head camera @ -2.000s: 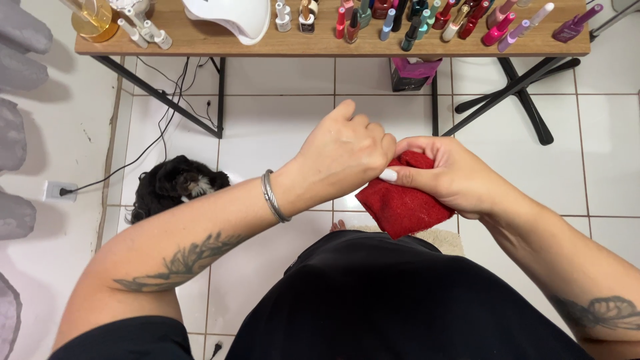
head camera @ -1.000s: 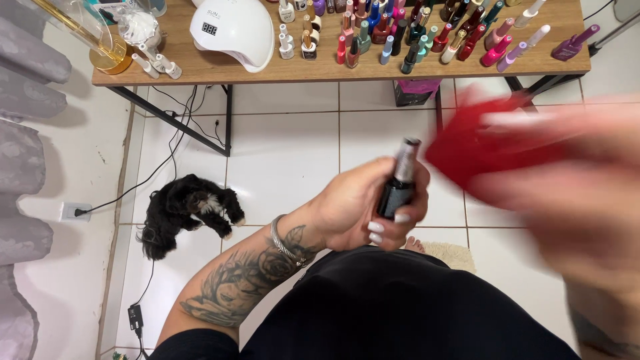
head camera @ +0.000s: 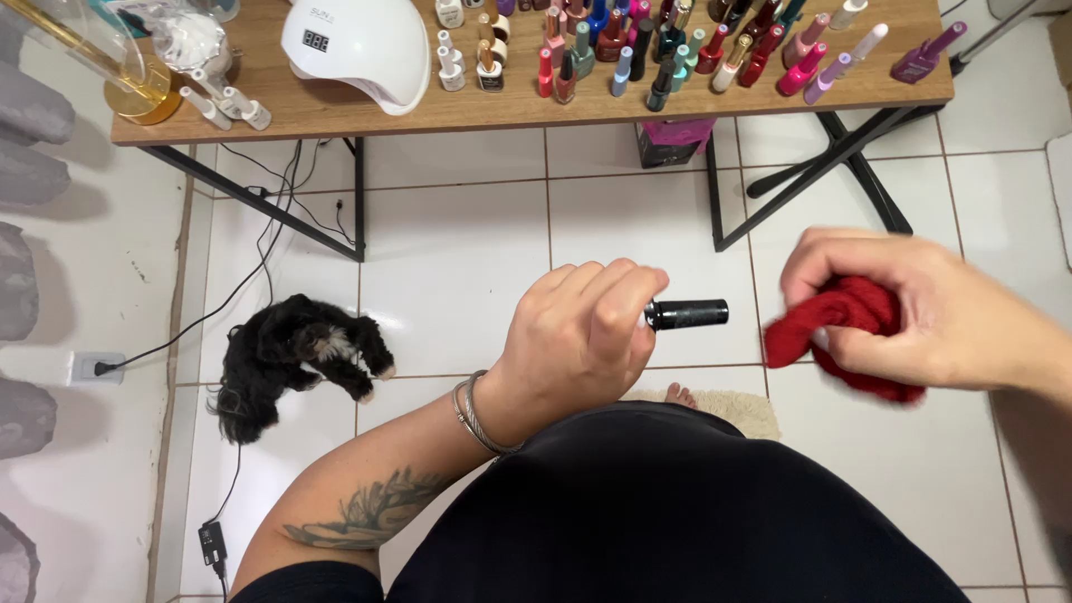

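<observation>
My left hand (head camera: 582, 331), with bracelets at the wrist, is closed around a nail polish bottle whose black cap (head camera: 691, 314) sticks out to the right; the rest of the bottle is hidden in the fist. To its right, my right hand (head camera: 904, 310) grips a bunched red cloth (head camera: 867, 335), slightly blurred, apart from the bottle. Both hands are above the tiled floor, in front of the wooden table (head camera: 494, 113). Many nail polish bottles (head camera: 620, 71) in mixed colours stand on the table.
A white nail lamp (head camera: 360, 50) and a gold-based glass object (head camera: 142, 100) are on the table. Below lie a black dog (head camera: 293, 360), cables (head camera: 243, 268) and a cream rug (head camera: 745, 410). A black and pink bag (head camera: 670, 142) stands under the table.
The cloth was against the left hand two seconds ago and is now apart from it, at the right. The bottle stood upright in my left hand a second ago; its cap now points right.
</observation>
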